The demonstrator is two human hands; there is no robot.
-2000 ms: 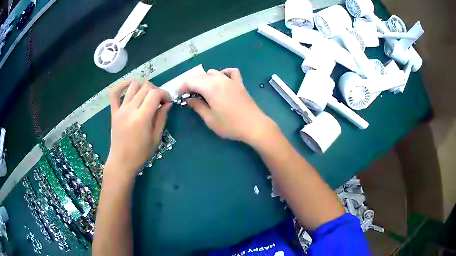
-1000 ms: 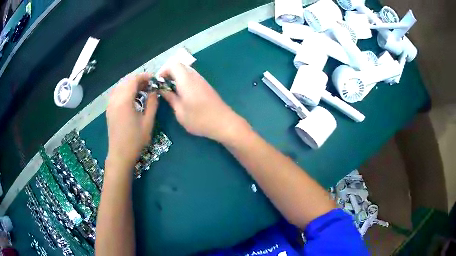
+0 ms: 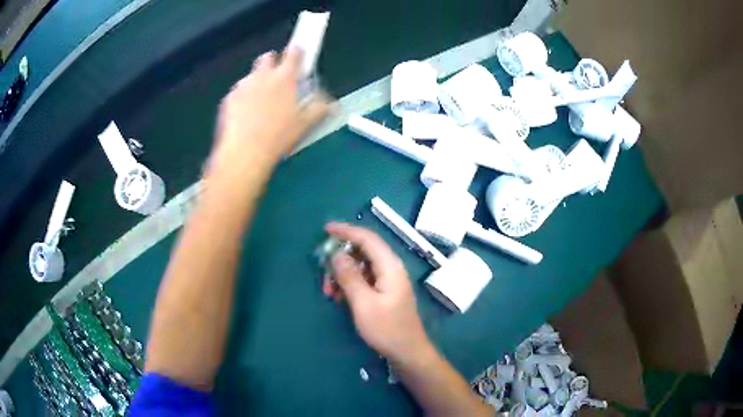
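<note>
My left hand [image 3: 265, 110] is stretched over the rail onto the conveyor and is at a fan housing [image 3: 309, 39]; the white handle sticks out beyond the fingers, and the rest is hidden or blurred. My right hand [image 3: 371, 285] is above the middle of the bench, its fingers curled around a small blurred green-silver circuit board strip [image 3: 332, 249]. A fan housing [image 3: 460, 279] with its handle pointing up-left lies just right of my right hand.
A pile of white fan housings [image 3: 517, 205] covers the right of the bench. PCB panels [image 3: 77, 338] lie at lower left. Two housings [image 3: 138, 189] with small boards lie on the conveyor beyond the metal rail [image 3: 163, 220]. Small white parts [image 3: 538, 379] sit below the bench edge.
My hands have separated: the left has reached forward over the rail with a housing, the right has moved right and back with the strip. The view has shifted; a second housing shows on the conveyor.
</note>
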